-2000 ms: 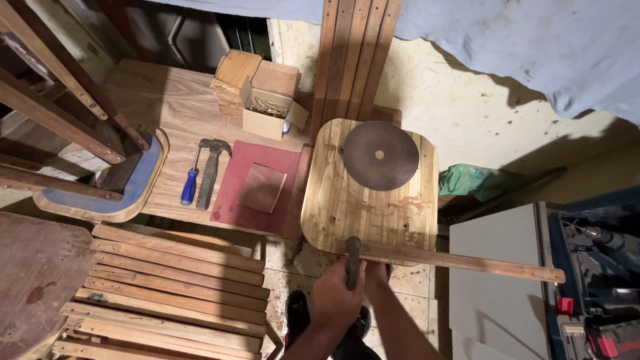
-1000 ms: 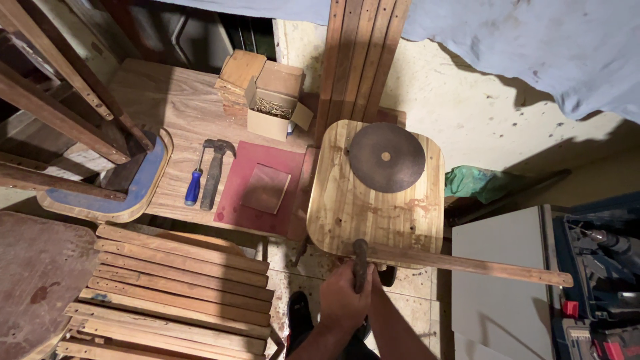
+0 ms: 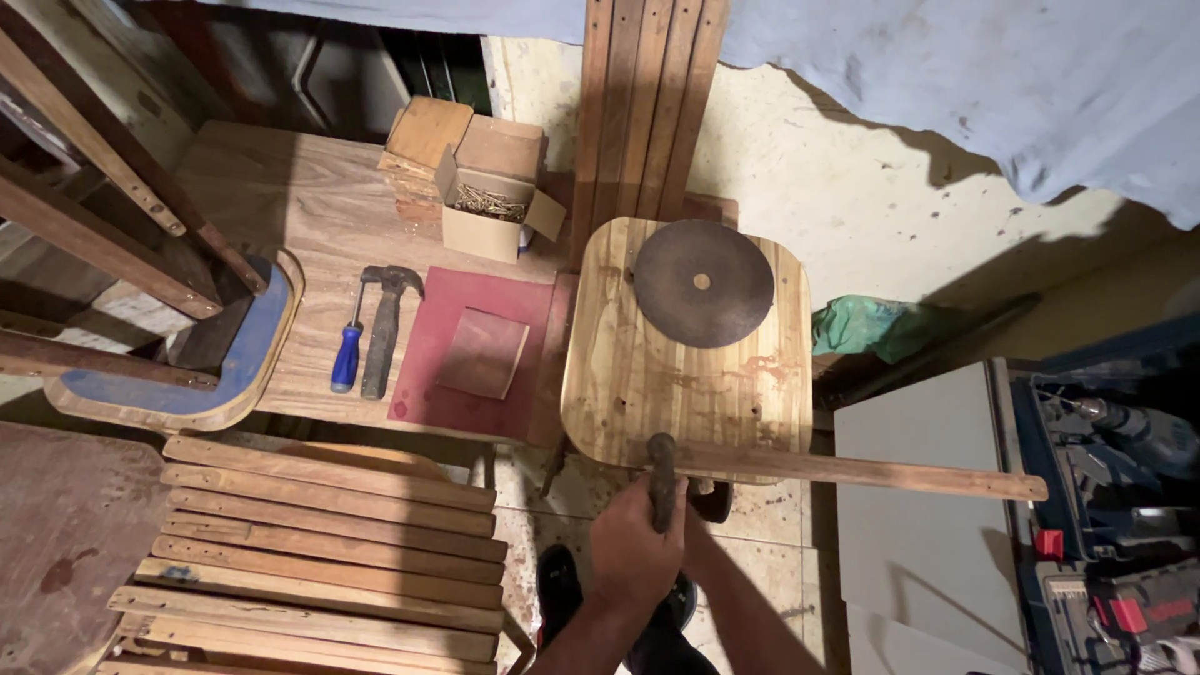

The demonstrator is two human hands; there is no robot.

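Note:
My left hand (image 3: pixel 637 544) is closed around a dark, worn tool handle (image 3: pixel 662 478) that stands up at the front edge of a wooden stool seat (image 3: pixel 600 375). Behind it, my right hand (image 3: pixel 698 544) is mostly hidden, so its grip does not show. A narrow wooden slat (image 3: pixel 862 471) lies across the front of the seat and sticks out to the right, its left end beside the tool. On the back of the seat rests a dark round disc (image 3: pixel 703 283) with a small centre hole.
Left on the bench lie a claw hammer (image 3: pixel 382 337), a blue-handled screwdriver (image 3: pixel 347 356), red sandpaper (image 3: pixel 422 375) and an open carton of screws (image 3: pixel 483 230). Several wooden slats (image 3: pixel 328 534) are stacked at the lower left. A power drill (image 3: pixel 1144 433) sits in a case at the right.
Both hands stay near the seat's front edge, with my left hand around the dark tool. The slat and the disc keep their places on the seat.

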